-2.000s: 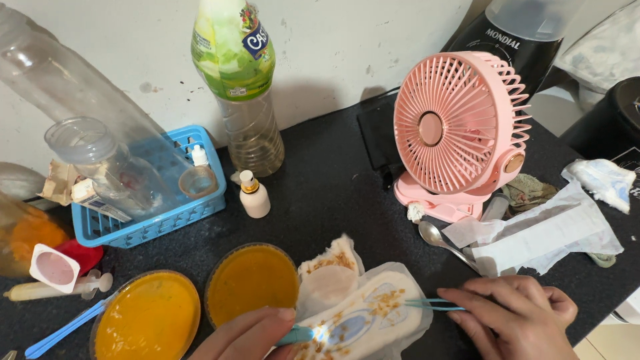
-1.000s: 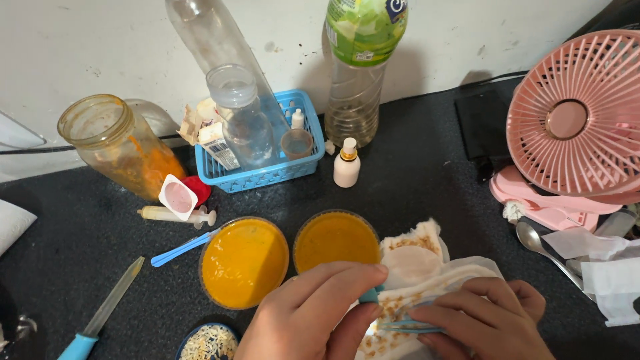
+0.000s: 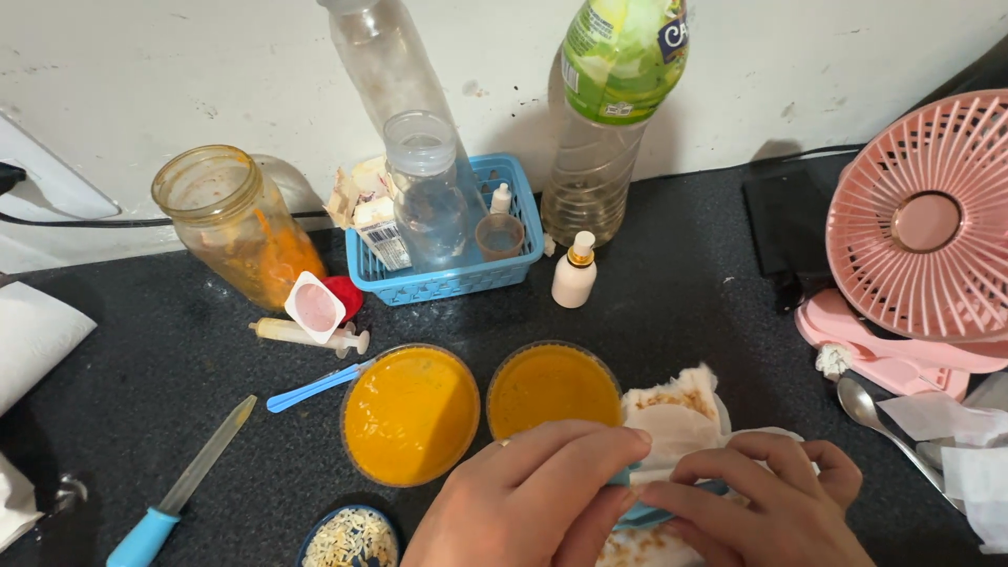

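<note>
Low in the head view, my left hand (image 3: 535,488) pinches a small blue item that its fingers mostly hide. My right hand (image 3: 764,496) meets it fingertip to fingertip, gripping a blue plastic piece (image 3: 650,512), perhaps tweezers. Both hands are over a white absorbent pad (image 3: 669,409) with brown-orange grains or stains on it. Just beyond my left hand are two round dishes of orange paste, the left dish (image 3: 411,413) and the right dish (image 3: 554,387). A small dish of pale grains (image 3: 352,539) sits at the bottom edge, left of my left hand.
A blue basket (image 3: 453,285) holds clear bottles. A stained glass jar (image 3: 236,228), a syringe (image 3: 303,333), blue tweezers (image 3: 315,387) and a dropper (image 3: 197,472) are left. A pump bottle (image 3: 574,276) and tall plastic bottle (image 3: 594,165) stand behind. Right are a pink fan (image 3: 929,220) and spoon (image 3: 882,429).
My right hand has come in toward my left, and the fingertips are now together. The blue tweezers it held two seconds ago are now mostly hidden. The view has shifted left.
</note>
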